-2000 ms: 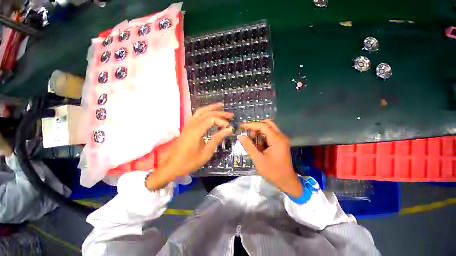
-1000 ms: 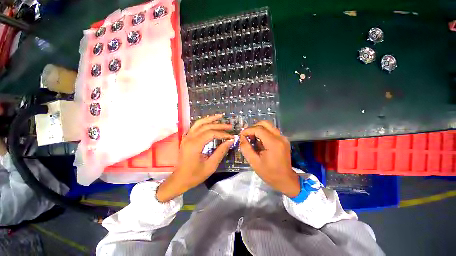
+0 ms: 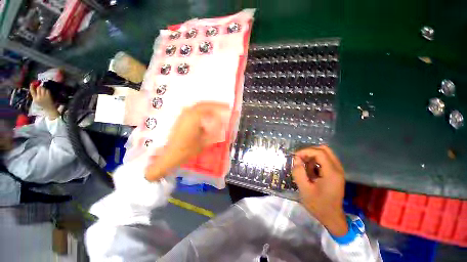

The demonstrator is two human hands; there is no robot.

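My left hand (image 3: 187,135) is blurred over the white-pink sheet (image 3: 210,82) on the red left tray (image 3: 207,158); I cannot tell whether it holds anything. Rows of round shiny units (image 3: 185,49) lie on the sheet's far and left parts. My right hand (image 3: 320,181) is at the near right of the clear compartment tray (image 3: 287,110), thumb and index fingertips close together; anything between them is too small to tell. The compartment tray has dark far rows and a bright glare on its near rows.
Several loose round units (image 3: 437,106) and small debris (image 3: 364,112) lie on the green bench at right. A red pocket tray (image 3: 430,215) is at the lower right. A white box (image 3: 110,108), beige cylinder (image 3: 128,67) and black hose (image 3: 74,123) are at left. A person in white (image 3: 43,146) is beyond.
The view has turned left. My hands were together over the compartment tray; my left hand has moved left over the sheet. A small shiny spot now shows at the sheet's lower left.
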